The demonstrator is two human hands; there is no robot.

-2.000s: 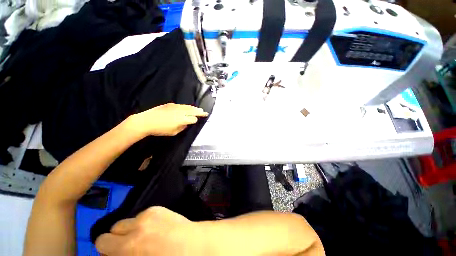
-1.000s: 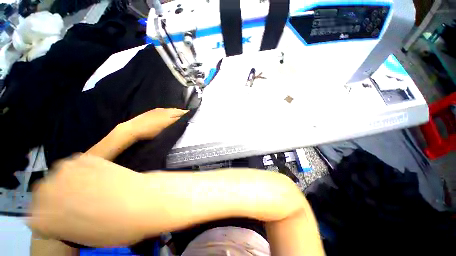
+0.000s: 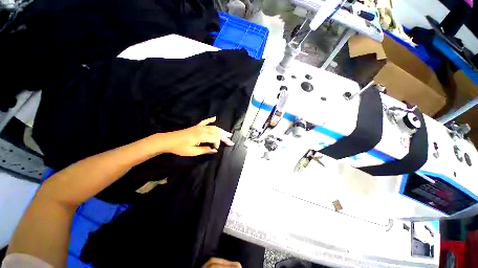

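Black cloth (image 3: pixel 131 99) is spread on the left of the machine and hangs down toward my lap. Its long narrow folded edge (image 3: pixel 217 193) runs from the needle area (image 3: pixel 251 137) to the bottom of the view. My left hand (image 3: pixel 202 140) lies palm down on the cloth just left of the needle, fingers apart, not gripping. My right hand (image 3: pixel 223 263) is mostly cut off by the bottom edge, beside the folded edge; its fingers and any hold are hidden. The white sewing machine (image 3: pixel 325 112) stands at the right.
Black bands (image 3: pixel 361 131) loop over the machine head. Small snips (image 3: pixel 306 159) and a brown square (image 3: pixel 337 205) lie on the white bed (image 3: pixel 293 209). A blue crate (image 3: pixel 241 34) stands behind, another blue container (image 3: pixel 99 214) at lower left. Cardboard boxes (image 3: pixel 411 86) are at back right.
The view has turned, showing more behind the machine. My right hand has moved from the lower left to the bottom centre. My left hand stays on the cloth by the needle, fingers more spread.
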